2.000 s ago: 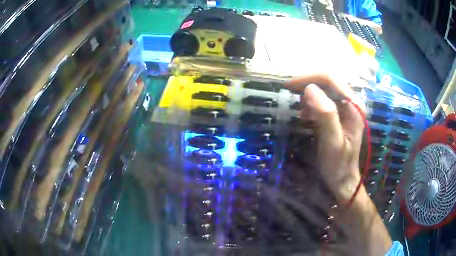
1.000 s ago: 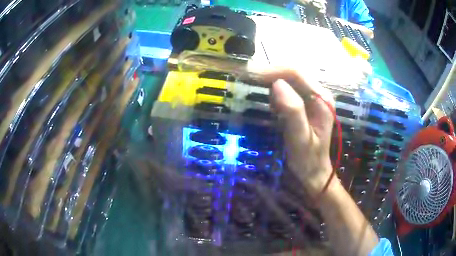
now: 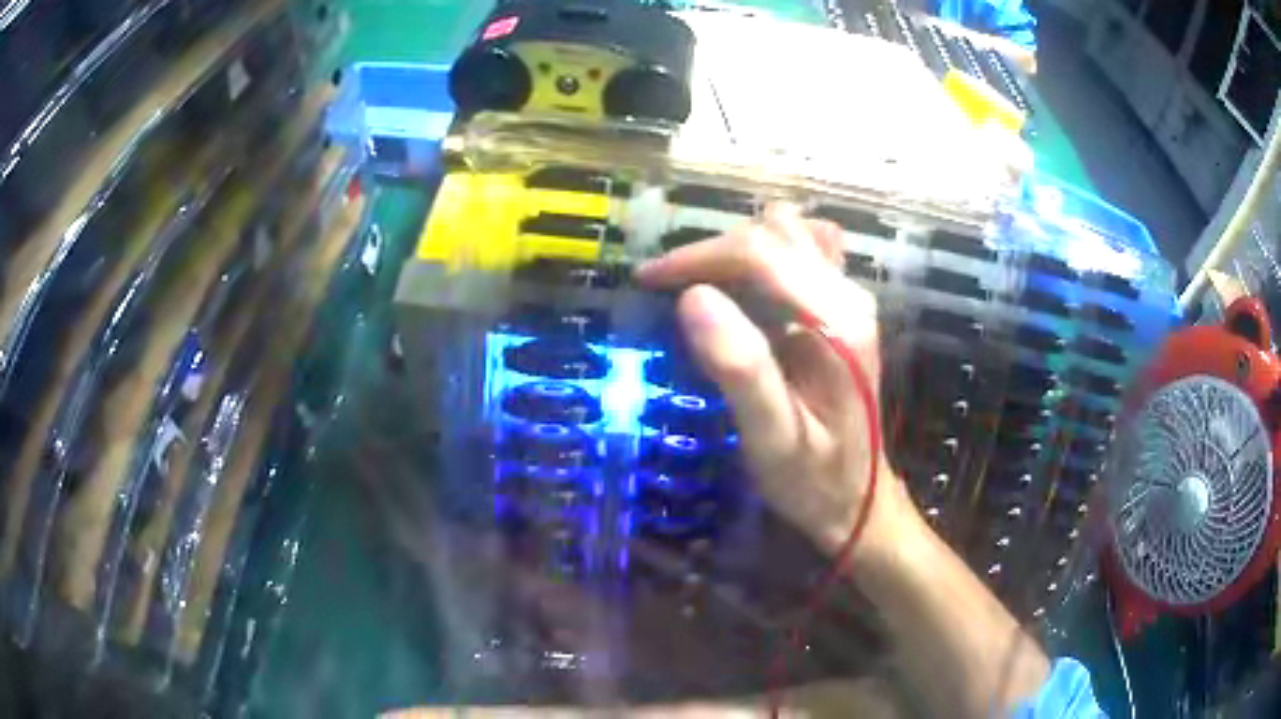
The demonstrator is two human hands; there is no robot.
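Observation:
My right hand [image 3: 787, 365] reaches in from the lower right over a clear ribbed tray [image 3: 787, 176], with thumb and index finger close together near the upper left columns. A red test lead [image 3: 872, 421] runs from the hand and loops down past the wrist. Any probe tip is hidden or blurred. The tray holds columns of small black components [image 3: 555, 403] with short silver pins. A blue glow and a yellow panel [image 3: 471, 218] show through the plastic. My left hand is not clearly seen; a blurred tan strip lies at the bottom edge.
Stacked trays [image 3: 127, 351] stand at left. A black-and-yellow device [image 3: 569, 70], a blue bin [image 3: 401, 106] and a bright white sheet [image 3: 829, 106] lie behind the tray. An orange-red fan [image 3: 1191, 485] is at right. Another person's blue sleeve [image 3: 995, 17] shows at the top.
My right hand has moved left across the tray with the red lead. The view has shifted slightly, and the tan strip now shows at the bottom edge.

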